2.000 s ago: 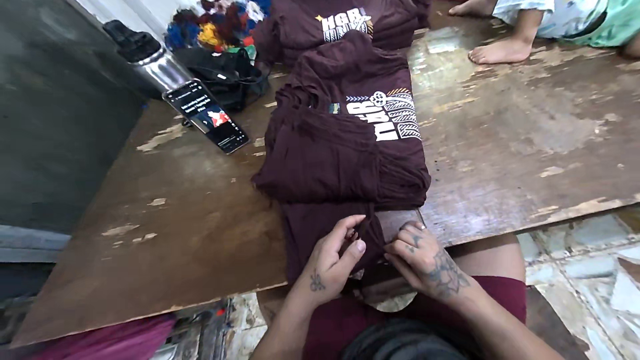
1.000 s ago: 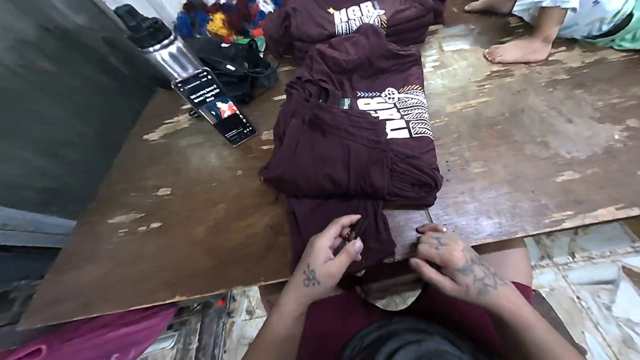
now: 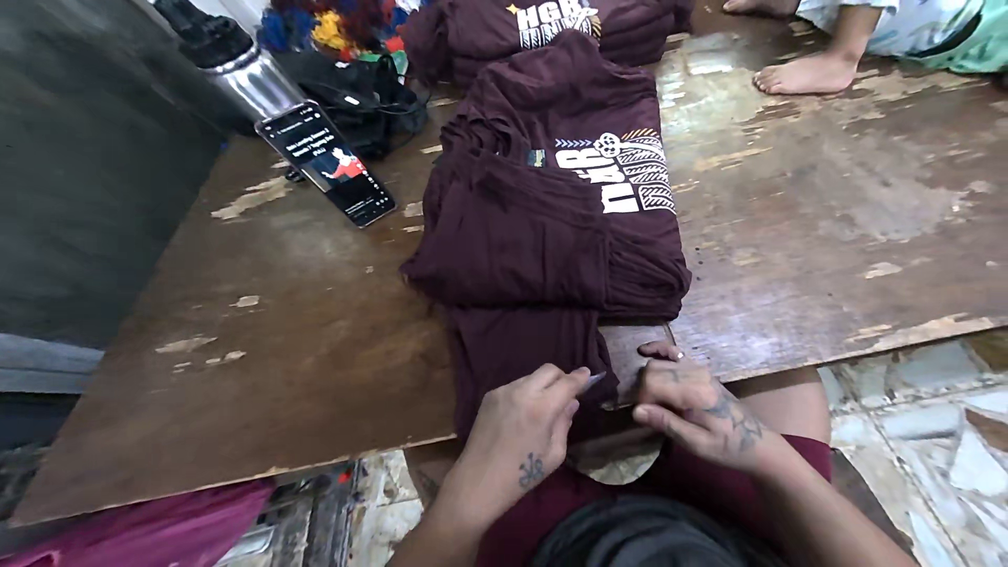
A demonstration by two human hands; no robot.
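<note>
Maroon garments [image 3: 512, 228] with white print on one of them lie folded in a pile on the wooden table, and a maroon fabric end [image 3: 528, 339] reaches down over the near edge. My left hand [image 3: 524, 425] is at that fabric end, with a small, thin, pale pointed thing pinched between thumb and fingers; what it is cannot be told. To its right, my right hand [image 3: 697, 409] rests at the table edge, fingers curled, a short gap from the fabric. Whether something is inside its fingers is hidden.
A smartphone [image 3: 327, 161] leans against a steel bottle [image 3: 256, 79] at the upper left, beside a black bag [image 3: 354, 94] and colourful yarn-like material [image 3: 331, 27]. More maroon shirts [image 3: 472, 31] lie behind the pile. Another person's bare foot [image 3: 811, 72] rests on the worn tabletop [image 3: 787, 236].
My right hand was close to my left at the fabric end two seconds ago and is now apart from it, to the right. The pale pointed thing now shows in my left fingers.
</note>
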